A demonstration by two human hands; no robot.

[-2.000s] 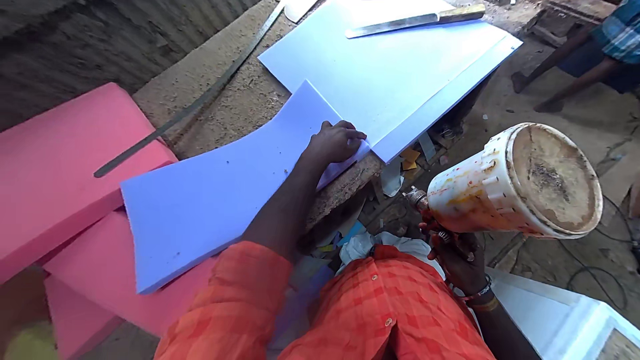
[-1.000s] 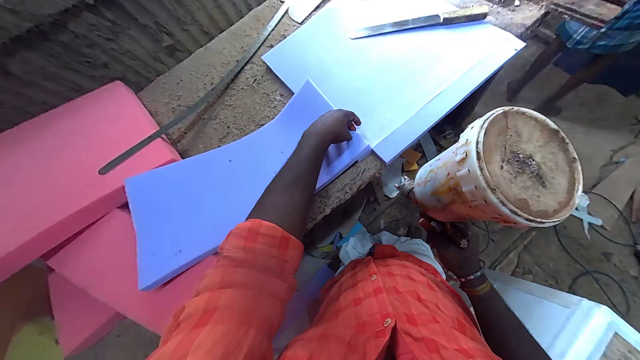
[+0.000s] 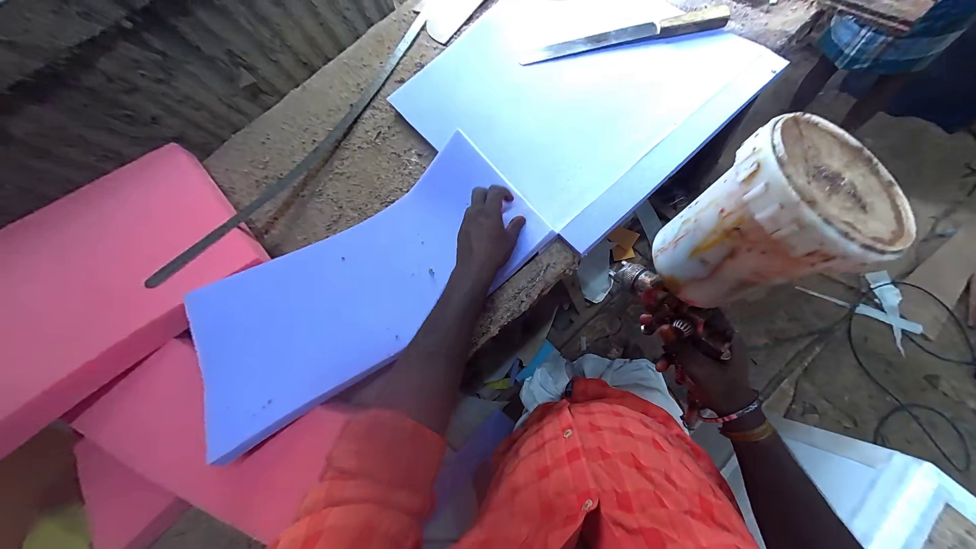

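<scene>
My left hand (image 3: pixel 488 232) rests on the narrow end of a curved lavender foam sheet (image 3: pixel 328 297), thumb and fingers apart. That end touches the corner of a larger pale foam slab (image 3: pixel 564 130). In my right hand (image 3: pixel 705 358) is a spray gun (image 3: pixel 663 293), gripped by its handle, with its nozzle toward the slabs. A white plastic cup (image 3: pixel 762 213), stained yellow and red, sits tilted on top of the gun. A long knife with a wooden handle (image 3: pixel 625 35) lies on the pale slab.
Pink foam slabs (image 3: pixel 91 274) are stacked at the left. A long metal strip (image 3: pixel 320 152) crosses the rough bench (image 3: pixel 374 171) onto them. Scraps and a dark cable (image 3: pixel 862 366) lie on the ground. Another person's legs (image 3: pixel 869 91) show at the upper right.
My left hand stays at the lavender sheet's narrow end, its fingers shifting slightly. The cup and spray gun have changed tilt a little in my right hand.
</scene>
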